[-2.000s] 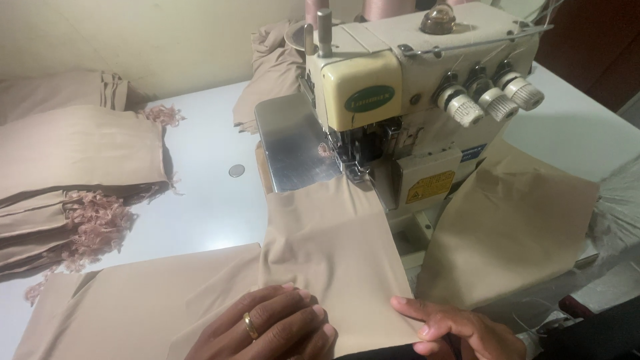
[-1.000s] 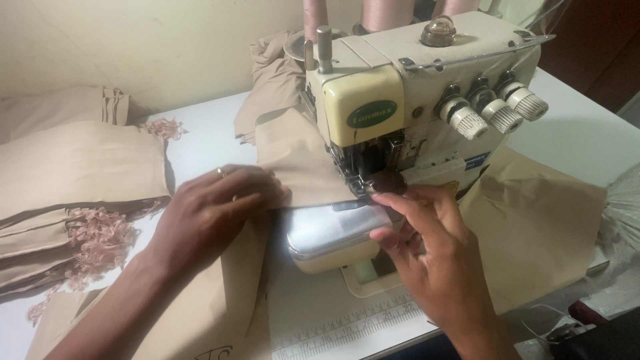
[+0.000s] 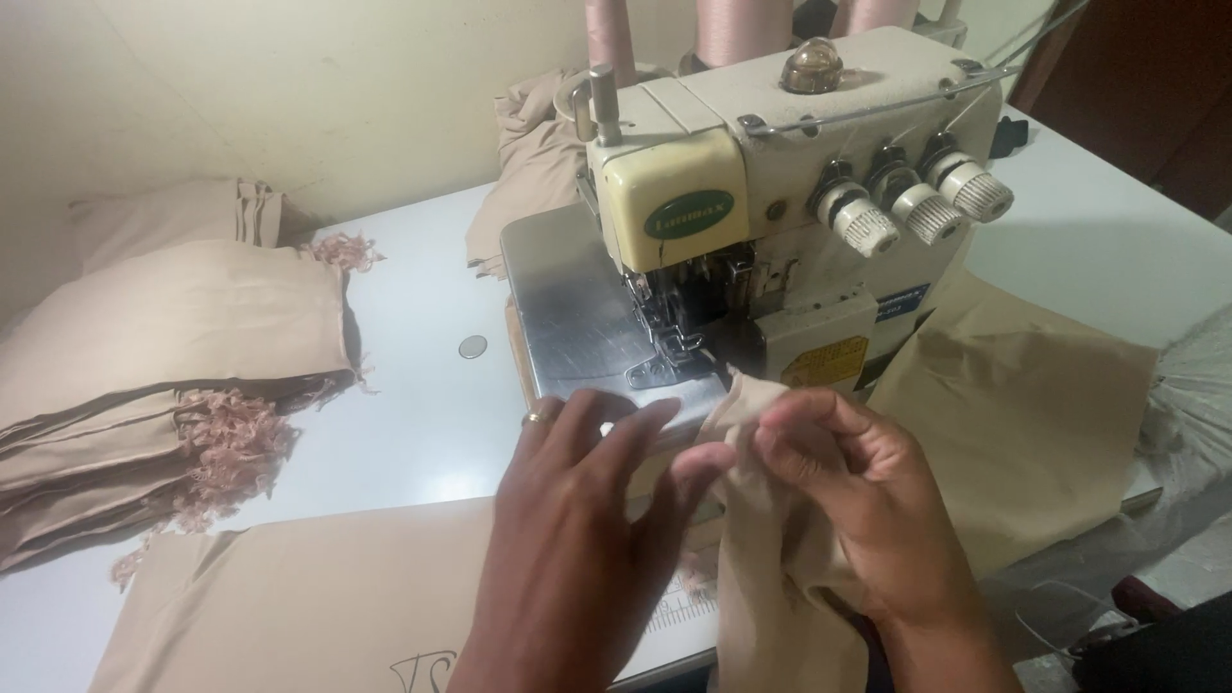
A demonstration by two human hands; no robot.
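Note:
In front of the overlock sewing machine (image 3: pixel 674 207), my right hand (image 3: pixel 857 481) pinches the upper end of a beige fabric piece (image 3: pixel 770 577) between thumb and fingers. The rest of that piece hangs down over the table's front edge. My left hand (image 3: pixel 597 510), with a ring on it, is just left of the fabric, its fingers spread and thumb near the cloth. Behind my fingers are the presser foot (image 3: pixel 674 342) and the metal bed plate (image 3: pixel 568 298). Another beige fabric piece (image 3: pixel 318 597) lies flat at the lower left, partly hidden by my left arm.
Stacked beige fabric pieces (image 3: pixel 192 318) with pink thread tails (image 3: pixel 231 452) lie at the left. More beige fabric (image 3: pixel 539 144) is bunched behind the machine, and a piece (image 3: pixel 1020 414) lies at its right. Pink thread cones (image 3: pixel 741 34) stand behind. A clear plastic bag (image 3: pixel 1193 433) is at the right edge.
My left hand has moved right from the bed's left side. The fabric that lay across the bed one second ago is off it, and a piece now hangs from my right hand.

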